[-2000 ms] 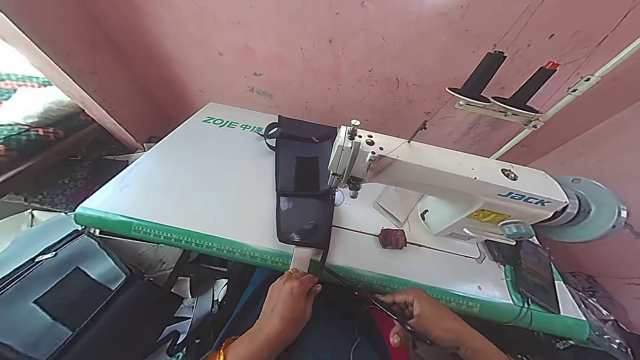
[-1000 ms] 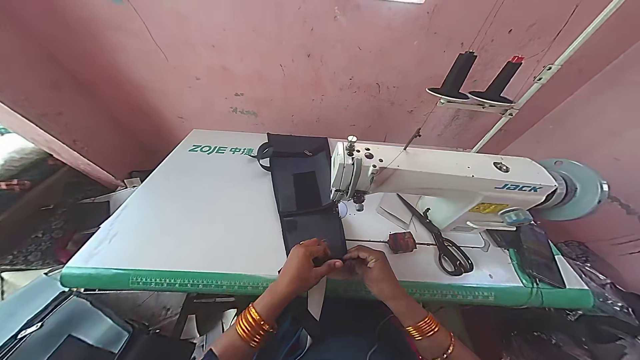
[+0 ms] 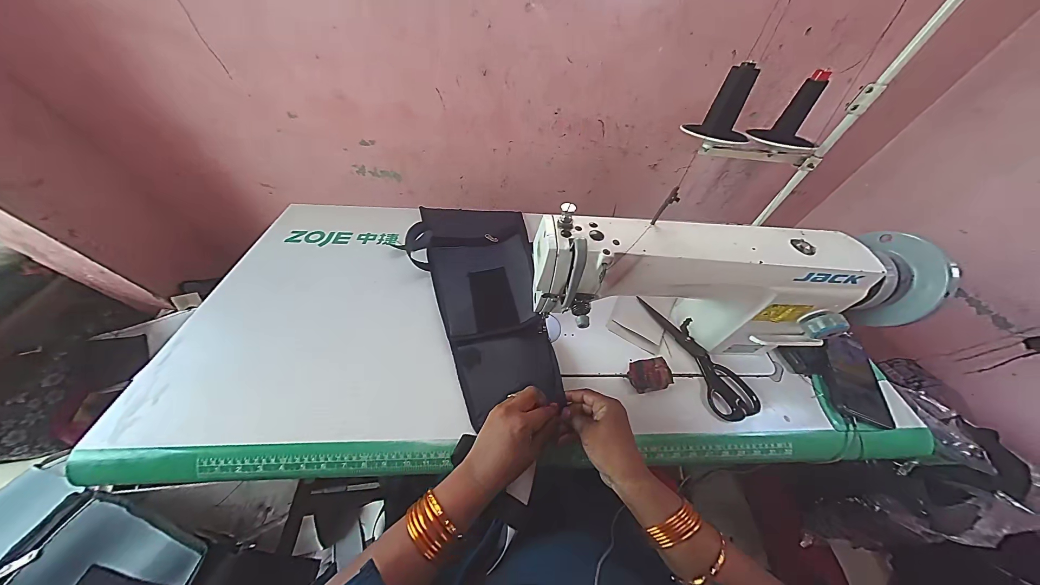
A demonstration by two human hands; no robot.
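A long dark fabric piece (image 3: pixel 491 325) with a black patch and a strap loop lies lengthwise on the sewing table, its right side beside the needle end of the white Jack sewing machine (image 3: pixel 699 264). At its lower right corner, near the table's front edge, my left hand (image 3: pixel 516 426) pinches the fabric edge. Fingertip to fingertip with it, my right hand (image 3: pixel 601 431) grips the same corner; what small part lies between the fingers is hidden. A pale strip (image 3: pixel 522 485) hangs below my left hand. Black-handled scissors (image 3: pixel 715 378) lie on the table to the right.
A small dark red block (image 3: pixel 650 374) sits near the scissors. A dark phone (image 3: pixel 857 386) lies at the table's right end. Two black thread cones (image 3: pixel 730 101) stand on a rack behind the machine. Grey-blue fabric pieces (image 3: pixel 122 536) are piled at lower left.
The scissors, in my right hand two seconds ago, now lie on the table. My right hand has moved to the fabric corner beside my left.
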